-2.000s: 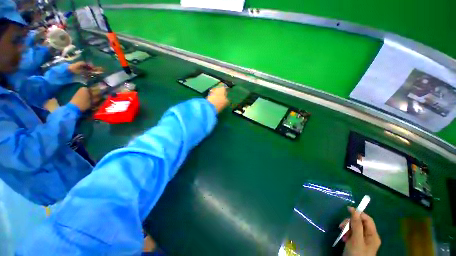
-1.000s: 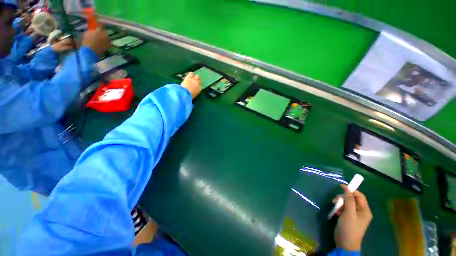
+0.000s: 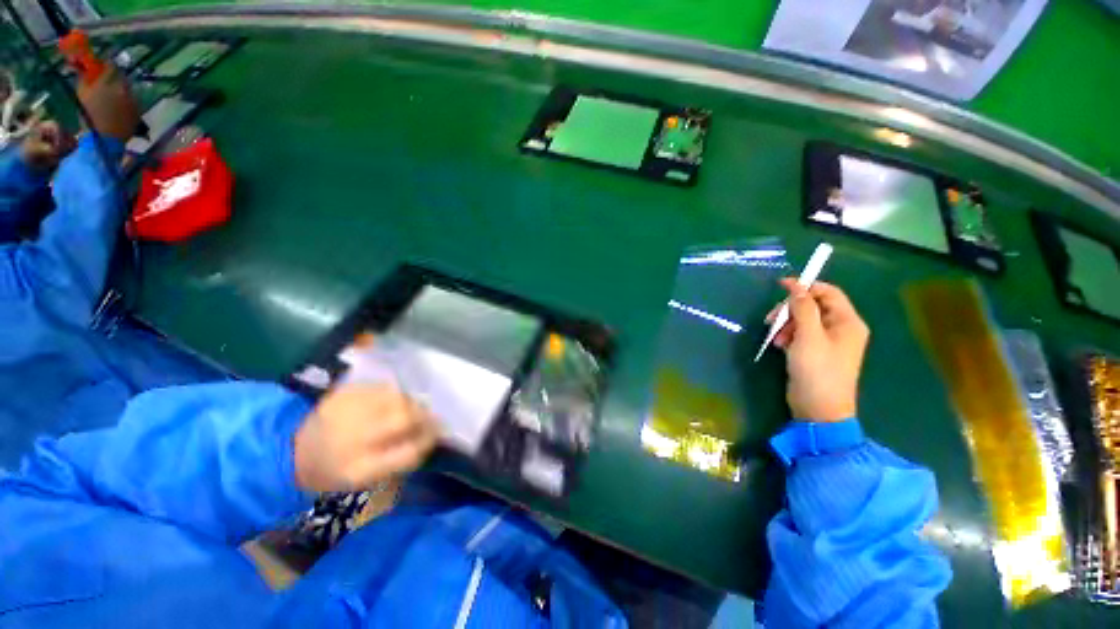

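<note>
A black tablet unit [image 3: 461,369] with a pale panel and a circuit board at its right end lies near the bench's front edge. My left hand [image 3: 369,430] is blurred over its left part; its fingers appear closed on the unit's left side. My right hand [image 3: 823,344] holds white tweezers [image 3: 796,299], tip pointing down left, beside the clear plastic sheet [image 3: 715,313]. Yellow tape pieces [image 3: 698,424] sit on the sheet's lower part.
Other units [image 3: 608,133] lie along the back rail, one at right [image 3: 897,203], another at the right edge. An amber tape strip [image 3: 992,430] lies right of my right hand. A red bin [image 3: 184,191] and a neighbour's blue sleeves [image 3: 62,295] are at left.
My left hand has come back from the far bench with a unit, now close in front of me. My right hand still holds the tweezers. The neighbour's hand holds the orange screwdriver.
</note>
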